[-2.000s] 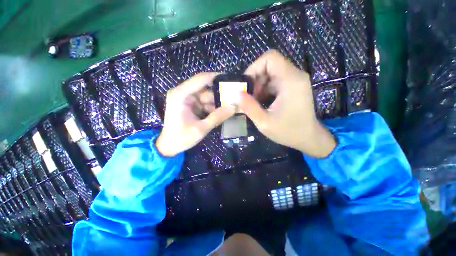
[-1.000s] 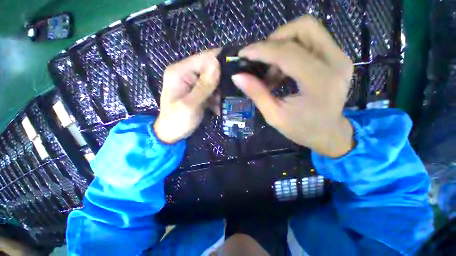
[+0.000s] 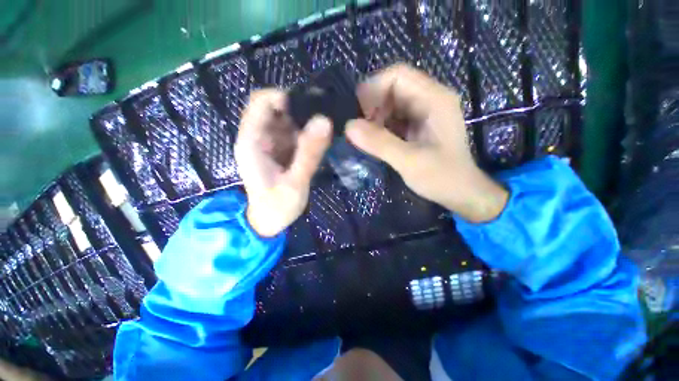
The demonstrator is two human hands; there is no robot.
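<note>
A black front housing (image 3: 325, 97) is held up between my two bare hands, above the middle of the blister tray. My left hand (image 3: 279, 152) grips its left side, with the thumb on the near face. My right hand (image 3: 424, 138) has its thumb and fingers at the housing's right edge. A blurred bluish circuit board (image 3: 353, 170) shows just below the housing, between my hands; I cannot tell how it is joined. The fingers behind the housing are partly hidden.
The large black blister tray (image 3: 208, 123) spans the view, with two pale keypads (image 3: 447, 289) near my body. A second blister tray (image 3: 45, 257) at left holds several white display modules (image 3: 71, 219). A part-assembled phone (image 3: 83, 77) lies on the green mat (image 3: 156, 33). Dark plastic wrap (image 3: 655, 186) is at right.
The lit white display seen earlier is out of sight, and the housing's dark side now faces me. My right hand has moved down and left, beside the housing. The circuit board looks blurrier.
</note>
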